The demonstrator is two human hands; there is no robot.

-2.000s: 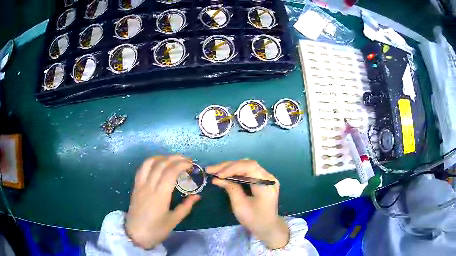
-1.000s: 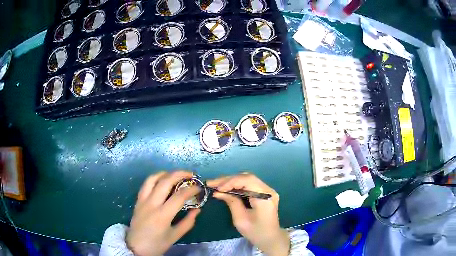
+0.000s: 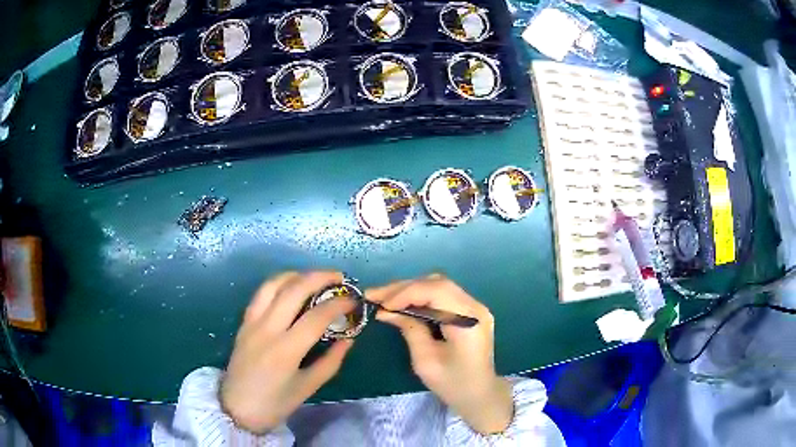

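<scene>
A round silver watch case point(image 3: 346, 322) is held near the front edge of the green mat. My left hand point(image 3: 292, 349) grips it, thumb below and fingers over its top and left side; a finger covers part of its inside. My right hand point(image 3: 442, 345) holds dark tweezers point(image 3: 436, 315) like a pen, the tip at the right rim of the case. The exact tip contact is too small to tell. Three more watch cases point(image 3: 450, 196) with gold-orange strips stand in a row behind my hands. A small pile of dark metal parts point(image 3: 202, 214) lies at the left.
A black case tray point(image 3: 288, 140) holds rows of watch cases at the back. A cream parts board point(image 3: 552, 175) stands right, with a pink syringe point(image 3: 634, 257) on its edge. Beyond are a black controller point(image 3: 698, 209) and cables. White tissue point(image 3: 621, 324) lies near the syringe. An orange-framed object point(image 3: 24, 284) is far left.
My left finger now reaches across the held case, which was more exposed two seconds ago. The whole view dipped and rose again. My right hand stays at the rim with the tweezers.
</scene>
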